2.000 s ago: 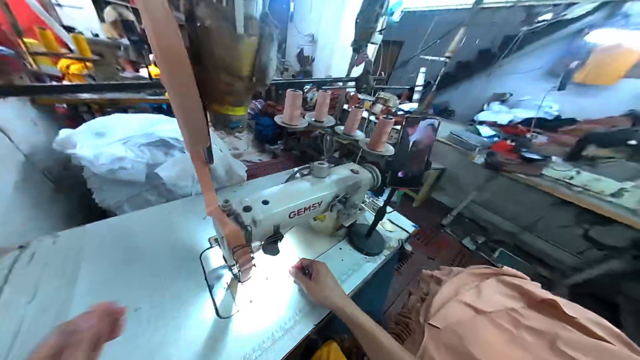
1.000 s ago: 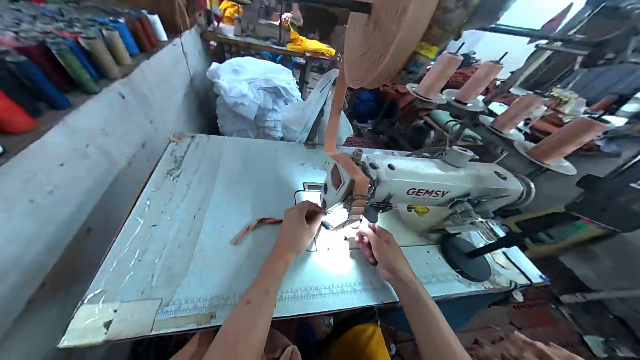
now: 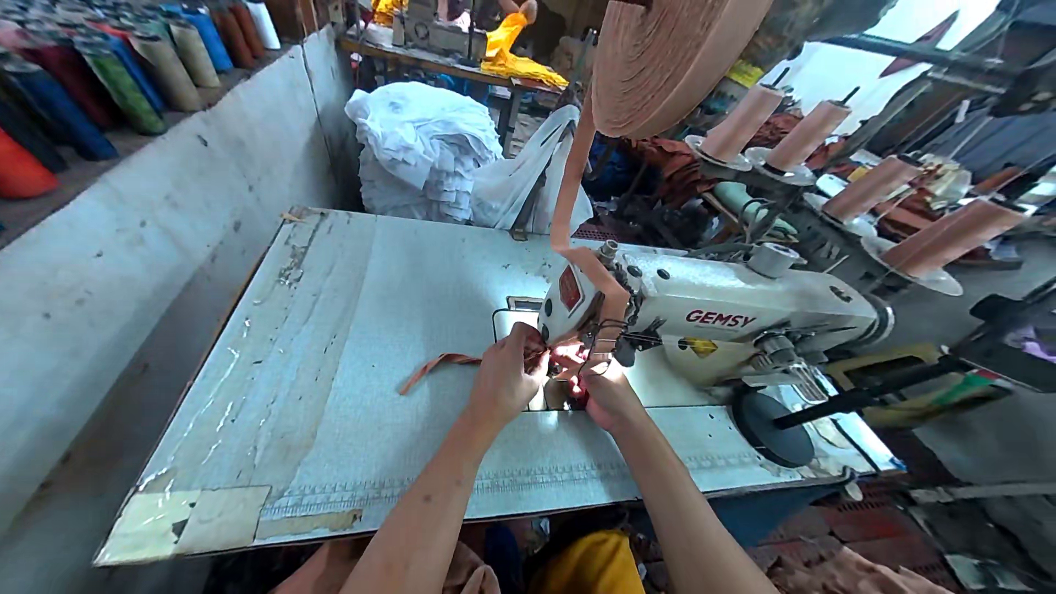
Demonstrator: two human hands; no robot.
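Note:
A Gemsy sewing machine (image 3: 742,313) stands on the light worktable, its needle area brightly lit. My left hand (image 3: 513,367) is left of the needle area, fingers closed on a bunched bit of brown fabric (image 3: 535,351). My right hand (image 3: 606,396) is just right of the needle area, low beside the lit opening; its fingertips are partly hidden, and what they hold cannot be told. A peach fabric strip (image 3: 569,190) runs down from a large roll (image 3: 672,66) over the machine head into its guide. A twisted brown strip (image 3: 437,363) lies on the table left of my left hand.
Peach thread cones (image 3: 747,124) stand on a rack behind the machine. A phone stand's round black base (image 3: 771,429) rests at the table's right. Many thread cones (image 3: 115,82) line the ledge at the left wall (image 3: 206,181). White cloth (image 3: 425,148) is piled beyond the table.
Two seconds ago my left hand was raised away from the machine; now it is at the needle area. Since one second ago, my right hand has stayed close by the needle area.

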